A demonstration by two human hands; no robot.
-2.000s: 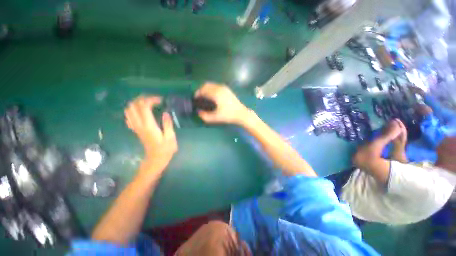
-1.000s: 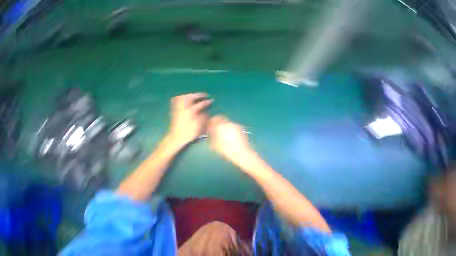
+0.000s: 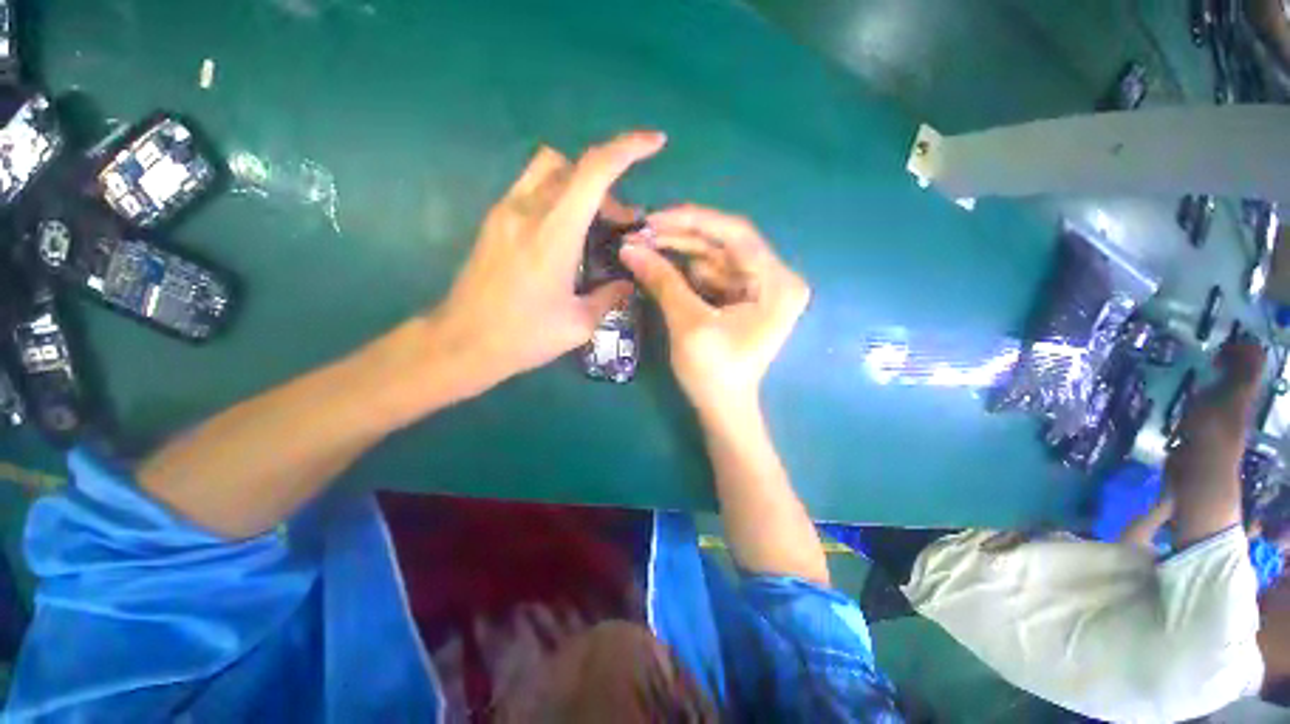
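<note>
An opened mobile phone (image 3: 611, 348) is upright between my hands in the middle of the view, its silvery circuit board showing at the lower end and its black upper end partly hidden by my fingers. My left hand (image 3: 545, 255) grips the phone from the left side, thumb on its middle and index finger raised above. My right hand (image 3: 722, 290) has its thumb and fingertips pinched together at the phone's upper end; whether a small part or tool is between them cannot be told.
Several opened phones (image 3: 153, 287) lie loosely at the left. A pale metal bar (image 3: 1103, 152) stands at upper right. Crinkled shiny bags (image 3: 1075, 318) and dark parts lie at the right, beside a neighbouring worker's arm (image 3: 1214, 439). A small white scrap (image 3: 207, 74) is at upper left.
The view has shifted and sharpened. The hands were blurred together a second ago; now the phone shows between them, with the right fingertips at its upper end.
</note>
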